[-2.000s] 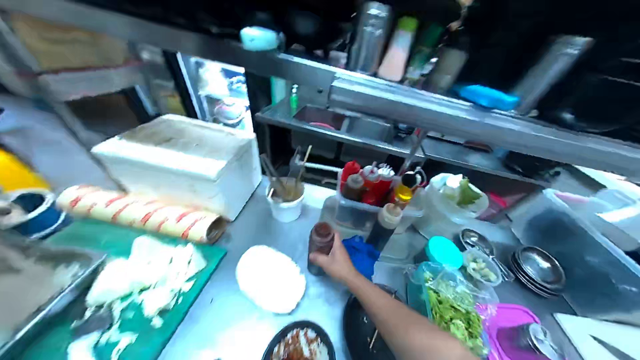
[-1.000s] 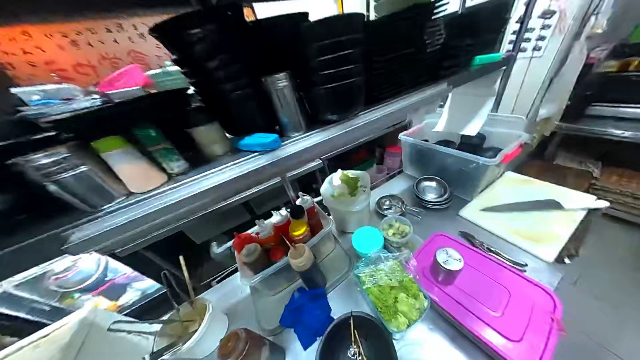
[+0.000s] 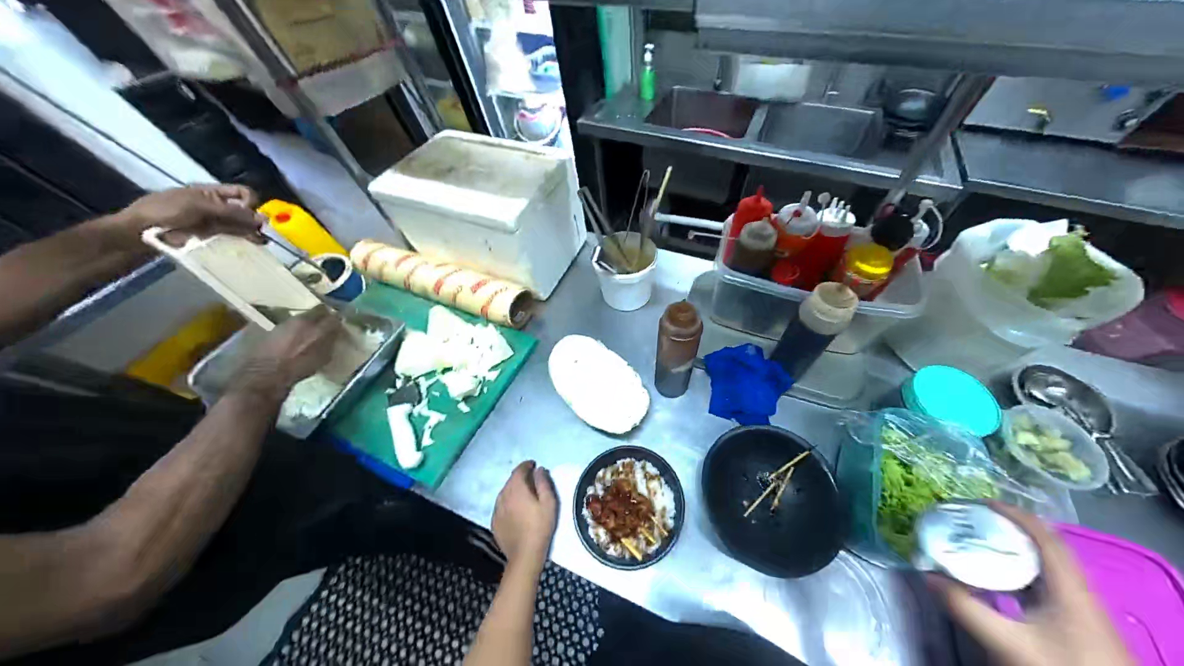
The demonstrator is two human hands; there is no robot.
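Observation:
My left hand (image 3: 525, 511) rests loosely curled on the steel counter, left of a black bowl of rice with dark sauced meat and skewers (image 3: 630, 509). At the lower right my right hand (image 3: 1041, 592), blurred, grips a shaker with a metal lid (image 3: 979, 546). Between them stands a larger black bowl (image 3: 773, 499) with used skewers in it. Behind the bowls are a brown sauce bottle (image 3: 679, 348), a dark sauce bottle (image 3: 814, 338), a blue cloth (image 3: 746, 383) and a white oval item (image 3: 598, 384). Lettuce (image 3: 911, 490) lies in a plastic-covered container beside the shaker.
At left a co-worker's hands (image 3: 294, 347) work over a metal tray (image 3: 319, 402). A green cutting board (image 3: 444, 444) holds chopped white pieces. A foam box (image 3: 490, 199), a tub of utensils (image 3: 625, 277), a sauce bin (image 3: 832, 319) and a pink lid (image 3: 1124, 592) surround the counter.
My right hand held the brown sauce bottle two seconds ago; that bottle now stands on the counter. The shaker, on the pink lid one second ago, is now in my right hand. The view swung right and back.

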